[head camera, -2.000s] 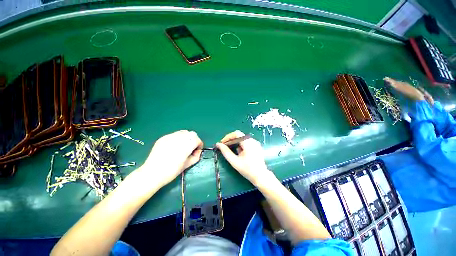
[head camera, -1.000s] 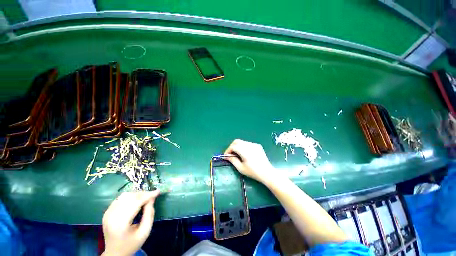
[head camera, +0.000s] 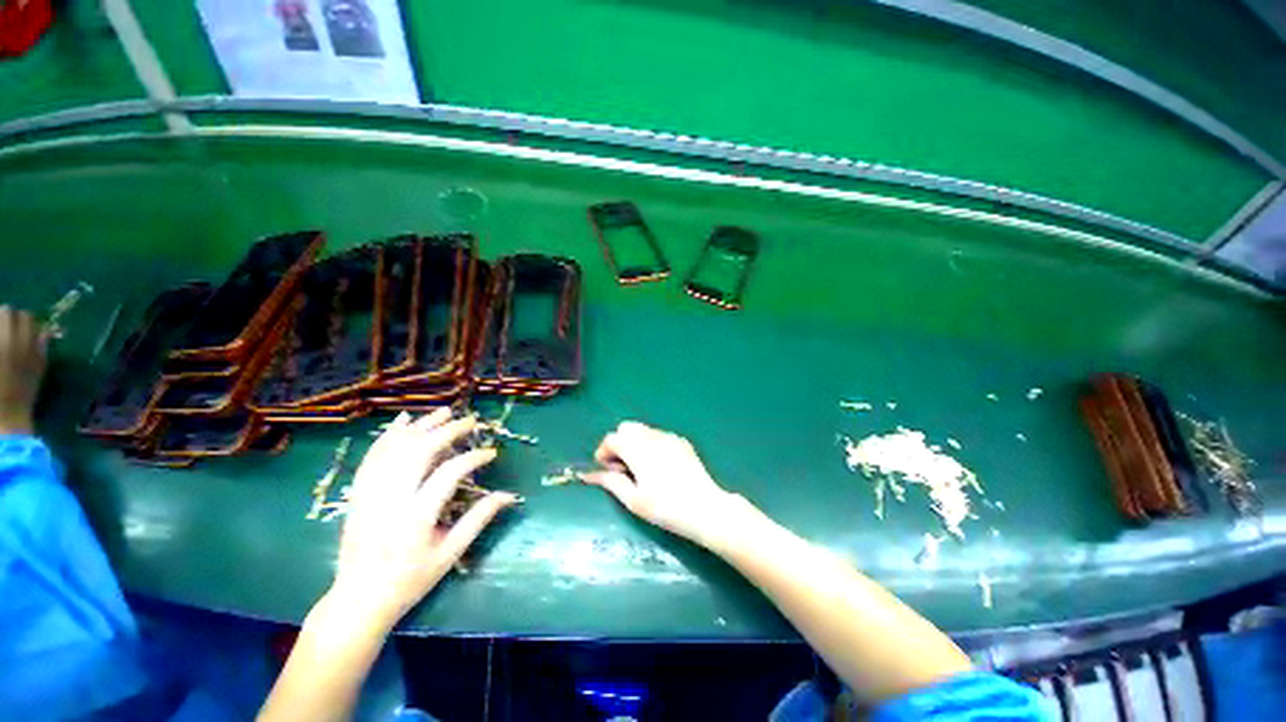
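Observation:
My left hand (head camera: 402, 501) lies palm down over the loose flex pile (head camera: 332, 480), fingers apart, and hides most of it. My right hand (head camera: 656, 480) is to its right, with thumb and finger closed on a small thin strip (head camera: 567, 477) that points left. Whether tweezers are also in this hand cannot be told. No phone frame lies between my hands. Two single phone middle frames lie towards the back, one tilted (head camera: 612, 212) and one beside it to the right (head camera: 722, 298).
Overlapping stacked frames (head camera: 317, 339) stand behind my left hand. White scraps (head camera: 917, 473) are heaped right of my hands. A smaller frame stack (head camera: 1128, 444) and another strip pile (head camera: 1221, 463) lie far right. Another person's hand (head camera: 20, 367) is far left. The parts tray (head camera: 1135, 691) shows low right.
The frame in front of me is gone from there, and a second single frame now lies at the back. My left hand has moved up onto the flex pile. The view has shifted left.

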